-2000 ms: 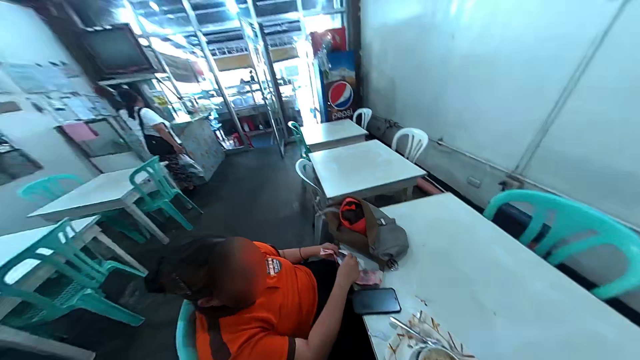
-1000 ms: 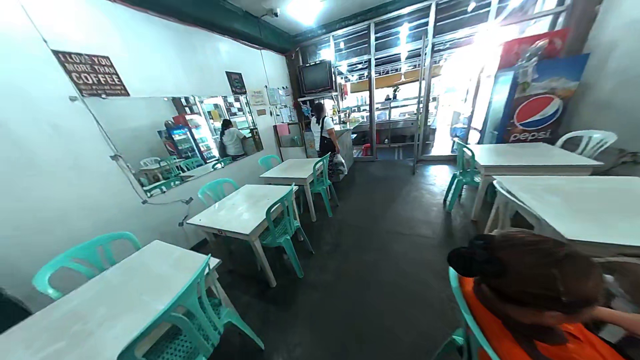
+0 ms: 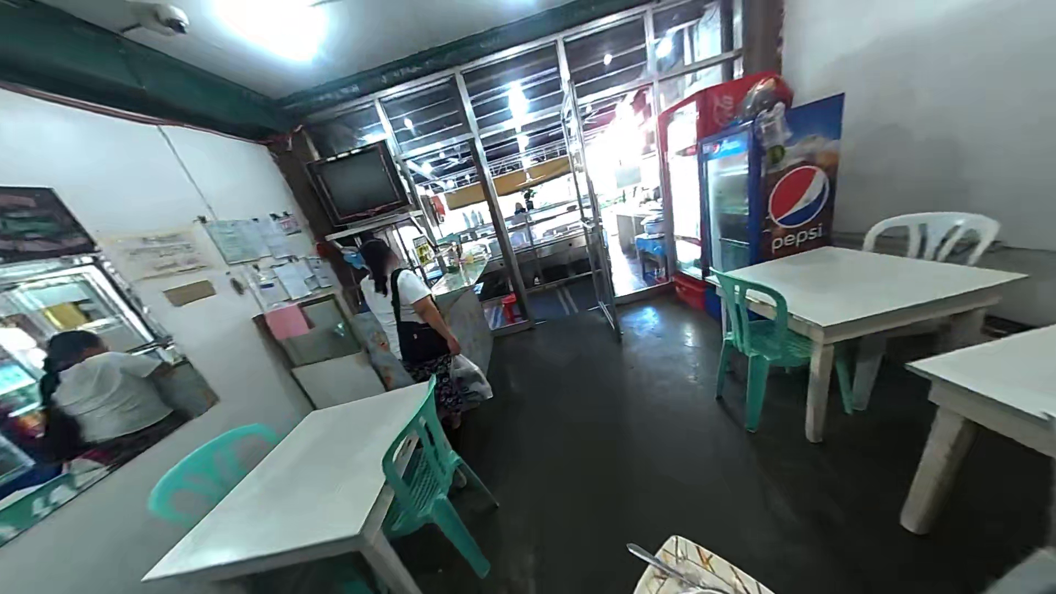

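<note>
Neither of my hands shows in the head view. At the bottom edge, right of the middle, part of a patterned plate point(image 3: 689, 561) comes into view with a metal utensil point(image 3: 660, 564) lying across its rim. Whatever supports the plate is hidden below the frame. A person point(image 3: 412, 318) in a white top stands at the counter beyond the left table, with a dark shoulder bag point(image 3: 422, 340) and a plastic bag point(image 3: 469, 383) hanging at their side.
A white table point(image 3: 330, 474) with green plastic chairs point(image 3: 425, 470) stands on the left. On the right are another white table point(image 3: 858, 285), a green chair point(image 3: 755, 330) and a white chair point(image 3: 932, 231). Dark floor point(image 3: 594, 445) runs between them towards a glass door point(image 3: 590, 223) and drinks fridge point(image 3: 730, 198).
The view has swung and moved forward in the room. The plate with the utensil, on the table two seconds ago, now shows at the bottom edge, above the floor. The seated person in orange is out of view.
</note>
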